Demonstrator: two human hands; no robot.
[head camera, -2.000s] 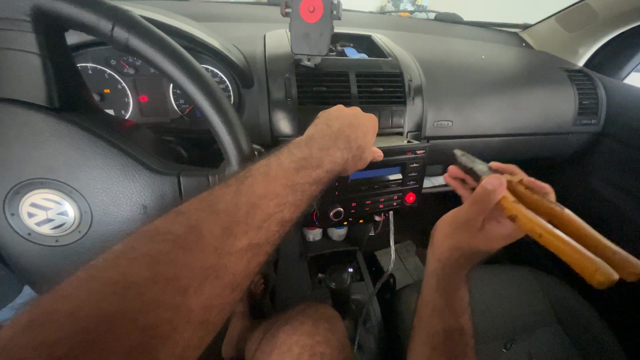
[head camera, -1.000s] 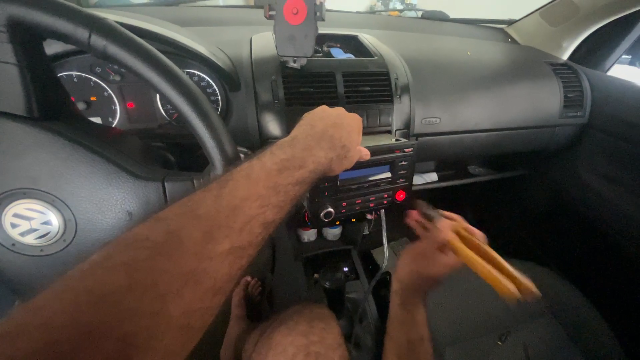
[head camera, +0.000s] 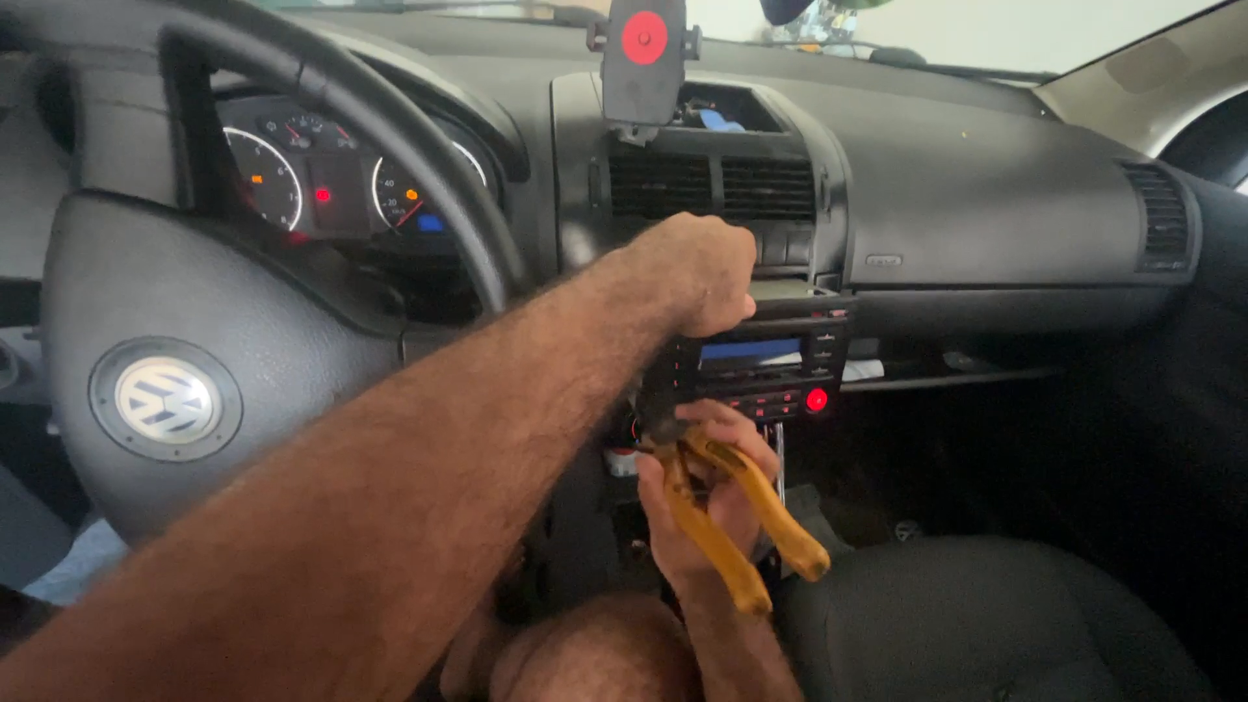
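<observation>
A car radio (head camera: 751, 356) with a lit blue display and a red-lit knob sits out from the centre dash, its metal top showing. My left hand (head camera: 707, 273) is closed over its top left part; the fingertips are hidden. Below the radio's lower left corner, my right hand (head camera: 726, 458) holds pliers (head camera: 726, 512) with orange-yellow handles. The handles are spread and point down to the right, while the dark, blurred jaws are up by the radio's lower front. Whether they touch anything cannot be told. A pale cable (head camera: 780, 458) hangs under the radio.
The steering wheel (head camera: 390, 127) stands at the left, partly behind my left arm. A phone holder (head camera: 642, 68) rises before the centre air vents (head camera: 717, 185). An open shelf (head camera: 955, 378) lies right of the radio, above the passenger seat (head camera: 975, 614). My knee is below the pliers.
My right hand has moved left with the pliers, from right of the radio to below its lower left part. The pliers have turned, their handles now pointing more downward. My left hand stays at the radio.
</observation>
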